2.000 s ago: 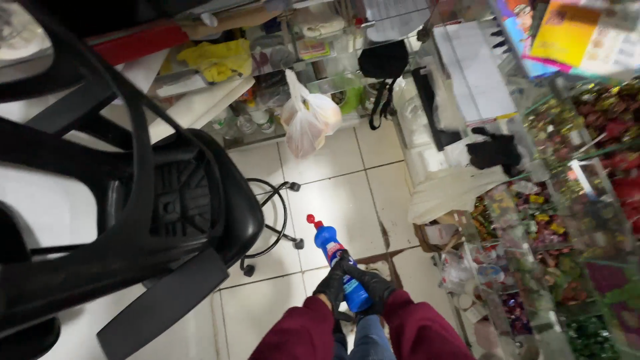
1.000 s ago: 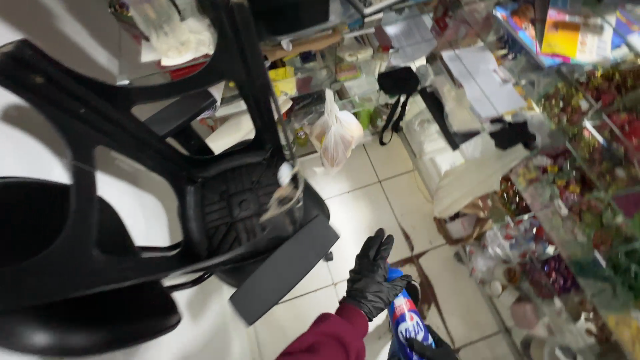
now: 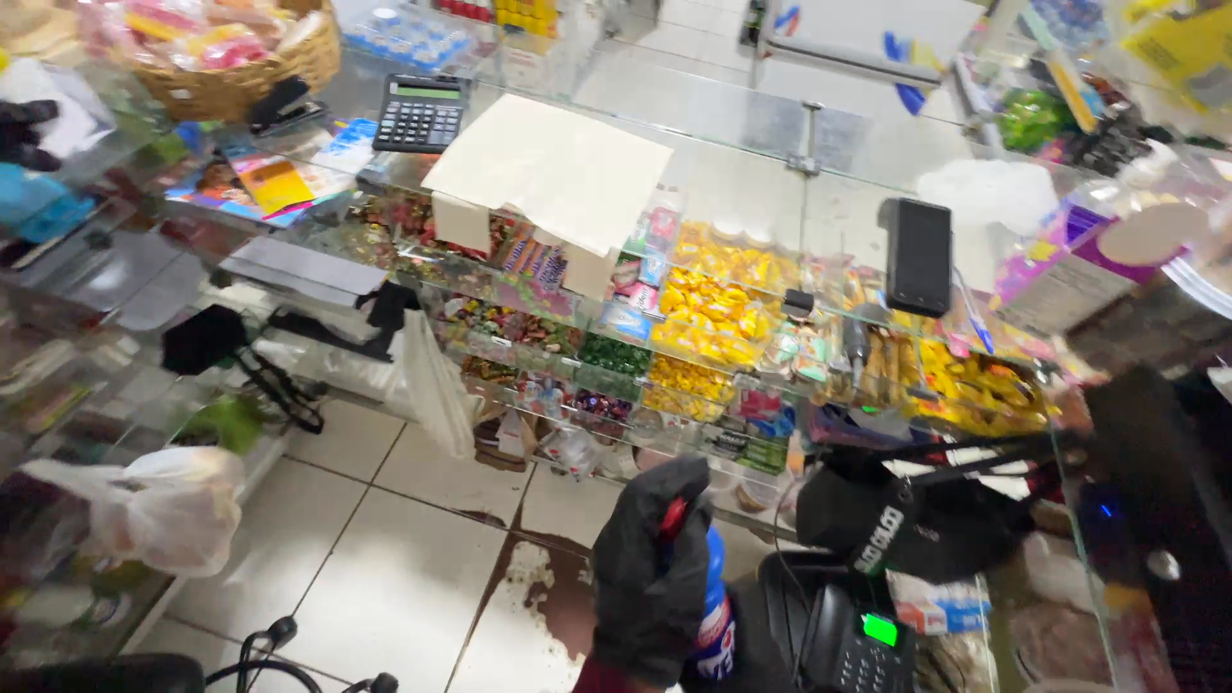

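Observation:
My left hand (image 3: 653, 568), in a black glove with a maroon sleeve, is closed around the top of a blue plastic bottle (image 3: 714, 616). The bottle's red cap (image 3: 674, 518) shows between the fingers, and its label bears writing. A dark shape lies against the bottle's right side; whether it is my right hand cannot be told. Just right of it stands a black desk telephone (image 3: 857, 640) with a lit green display. A black bag (image 3: 914, 520) with white lettering is behind the telephone.
Glass display shelves hold yellow-wrapped sweets (image 3: 717, 313). On the counter are a white sheet (image 3: 549, 168), a calculator (image 3: 421, 114), a black handheld device (image 3: 918, 258) and a wicker basket (image 3: 241, 82). A plastic bag (image 3: 183, 510) hangs at left; chair casters (image 3: 279, 630) stand on the tiled floor.
The view has swung right, toward the counter and telephone. My left hand now covers the bottle's red cap, which showed uncovered two seconds ago. The large black chair has mostly left the view.

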